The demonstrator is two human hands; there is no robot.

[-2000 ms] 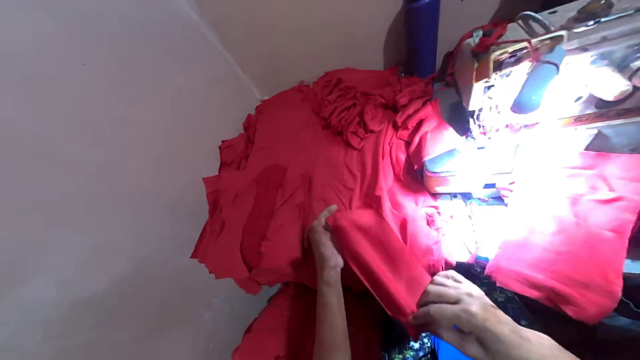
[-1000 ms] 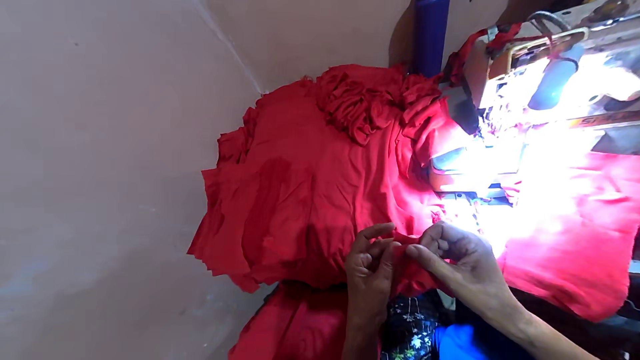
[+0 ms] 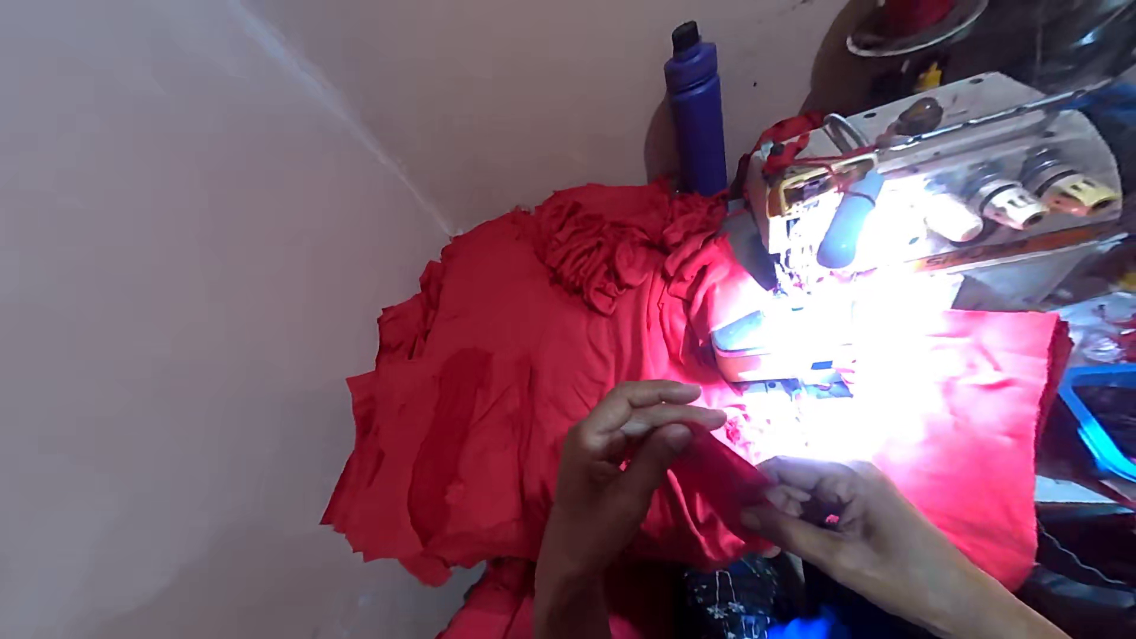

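Note:
A small folded piece of red fabric (image 3: 721, 475) is stretched between my two hands. My left hand (image 3: 617, 475) pinches its upper left end between thumb and fingers. At its lower right end, my right hand (image 3: 834, 515) grips it with thumb and fingertips. Just beyond my hands is the lit sewing machine (image 3: 941, 191), its needle area washed out by glare. A large heap of red cloth (image 3: 497, 399) lies to the left of the machine, partly behind my left hand. Flat red cloth pieces (image 3: 985, 426) lie to the right.
A purple bottle (image 3: 698, 124) with a black cap stands by the wall behind the heap. Thread tension knobs (image 3: 1012, 204) stick out from the machine. A blue-rimmed tray (image 3: 1100, 444) is at the right edge. The wall (image 3: 177, 311) borders the heap on the left.
Two seconds ago the red piece hung broad and flat between my hands; it now shows as a narrower strip. The view has shifted, showing more of the machine and bottle.

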